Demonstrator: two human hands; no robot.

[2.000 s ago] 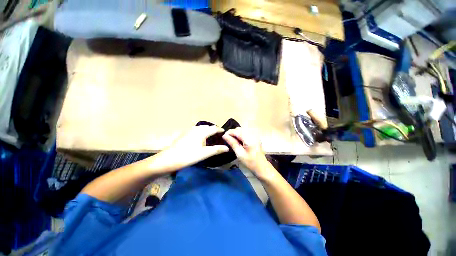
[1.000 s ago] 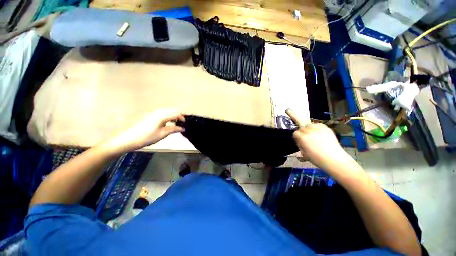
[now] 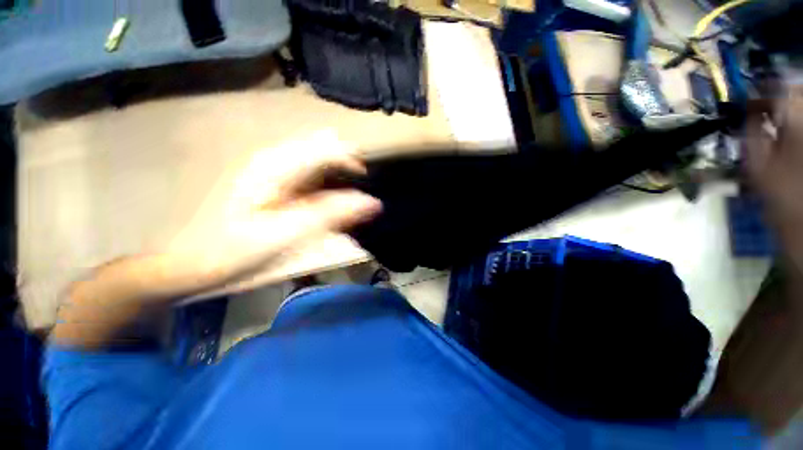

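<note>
A black garment (image 3: 475,198), likely trousers, is stretched in the air between my hands, above the front edge of the beige pressing table (image 3: 114,167). My left hand (image 3: 290,211) grips its wide left end; the hand is blurred. My right hand (image 3: 775,145) is at the far right, raised and badly blurred, at the narrow drawn-out end of the cloth. Its fingers cannot be made out clearly. The iron is not visible.
A black ridged bundle (image 3: 361,57) lies at the table's far edge. A grey sleeve board (image 3: 158,35) holds a phone (image 3: 202,21) and a pale small piece (image 3: 116,34). A blue crate (image 3: 563,250) with a black garment heap (image 3: 599,338) stands at the right, on pale floor tiles.
The black cloth was bunched small, then spread between both hands, and is now pulled far out to the right. My right hand has moved right and up. The view has shifted.
</note>
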